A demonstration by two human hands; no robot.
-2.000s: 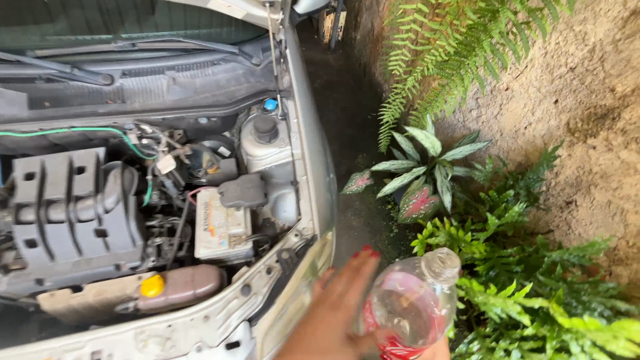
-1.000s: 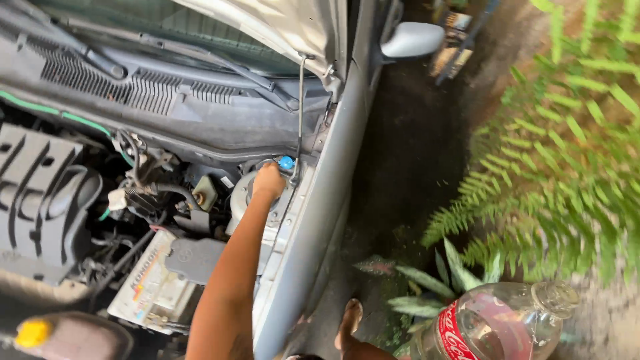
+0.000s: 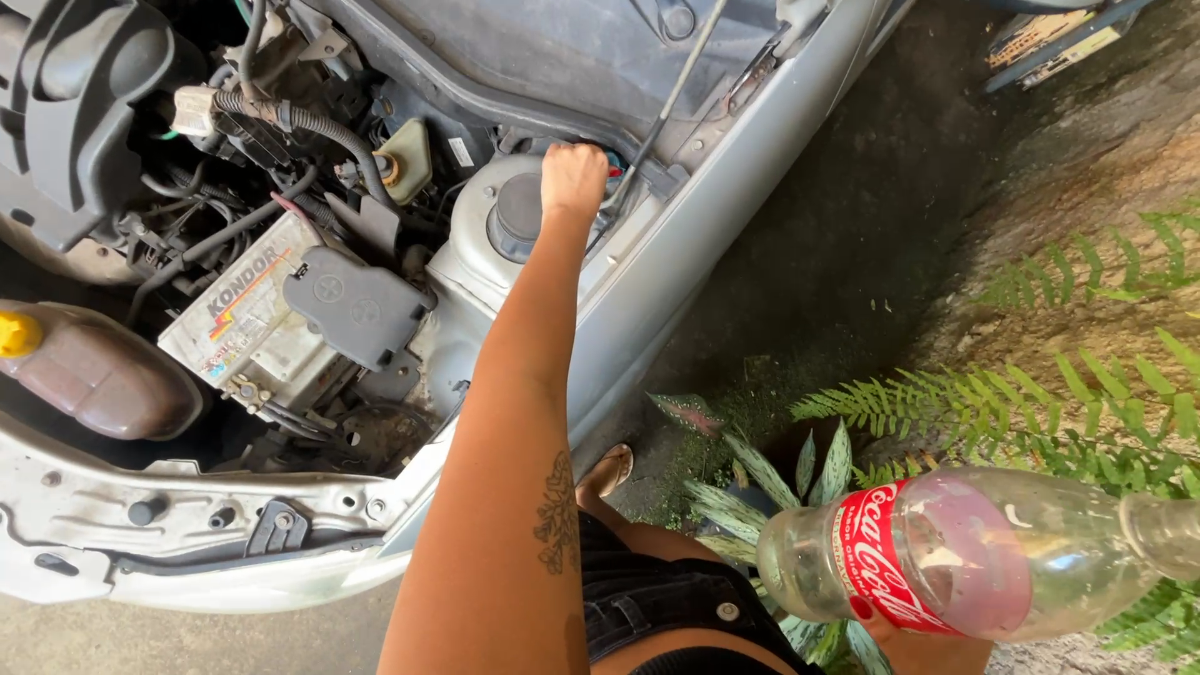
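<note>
My left hand [image 3: 575, 178] reaches over the fender into the car's engine bay. Its fingers are closed around the blue cap [image 3: 614, 159] beside the strut tower; the hand hides most of the cap. A black round cover [image 3: 518, 214] on the strut tower lies just left of that wrist. At the lower right, my right hand [image 3: 923, 647] holds a clear Coca-Cola bottle [image 3: 1059, 553] with a red label from below. The bottle lies on its side in the view, its neck toward the right edge. Most of the right hand is behind or below it.
A car battery [image 3: 253, 309], a brown coolant tank [image 3: 112, 375] with a yellow cap and the engine cover [image 3: 84, 112] are at the left. The hood prop rod [image 3: 670, 103] stands close to my left hand. Fern fronds [image 3: 1059, 384] and a leafy plant [image 3: 769, 469] grow beside the fender.
Two seconds ago my left hand was beside the bottle; one second ago it was at the blue cap, where it remains. The view has moved closer to the strut tower and turned.
</note>
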